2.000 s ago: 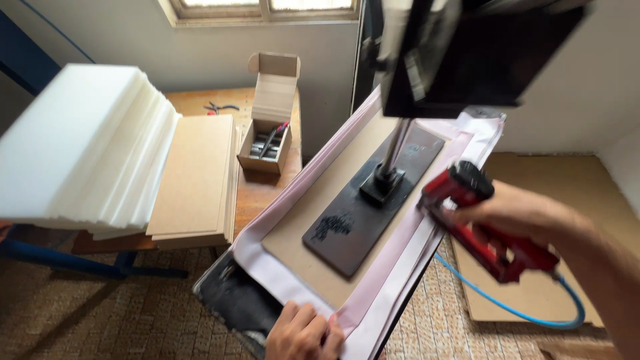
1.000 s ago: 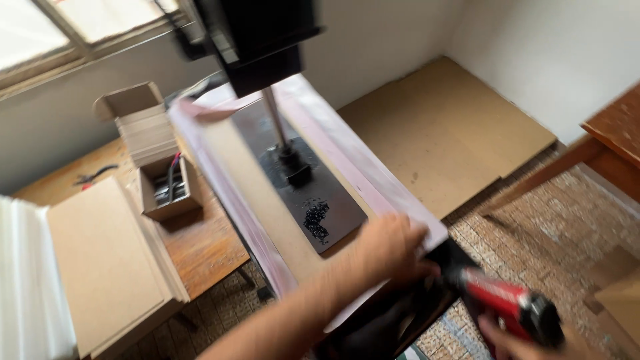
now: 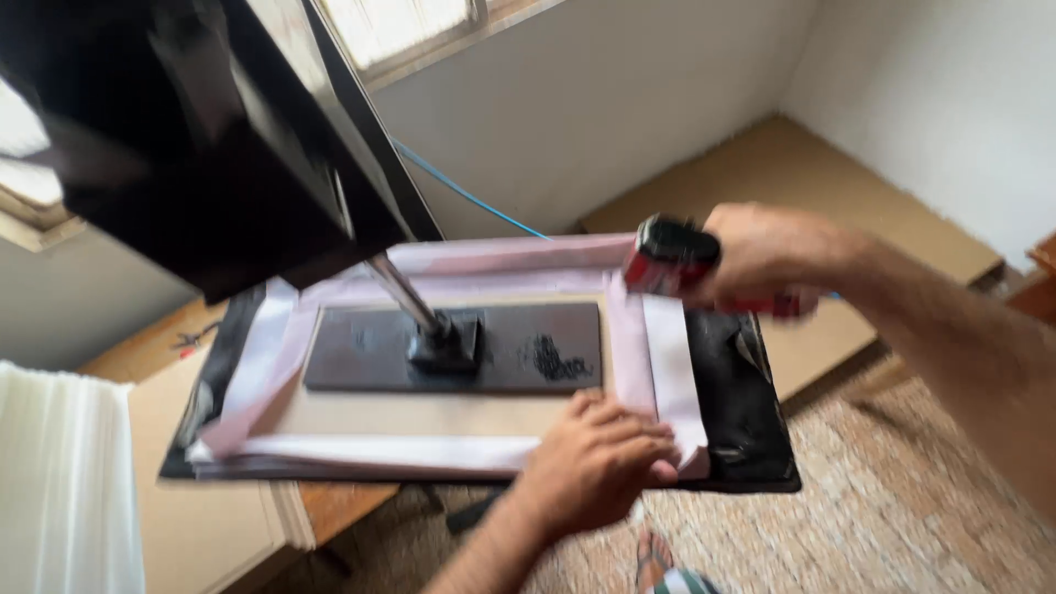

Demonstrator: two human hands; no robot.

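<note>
My right hand is shut on a red and black pneumatic stapler, its head over the far right corner of a board. Pale pink fabric is folded over the edges of this tan board. My left hand presses on the folded fabric at the near right corner, fingers bent. A dark rectangular press plate on a metal rod lies on the middle of the board. Beneath the board is a black padded base. The stapler's tip is hidden and blurred.
A large black machine part hangs at upper left. At left, white foam sheets and tan boards stand by a wooden table with pliers. A blue air hose runs behind; flat cardboard lies beyond.
The board with its press plate has turned relative to my view, which has also shifted. The stapler has moved from beside the board to over its far right corner. My left hand still touches the fabric edge.
</note>
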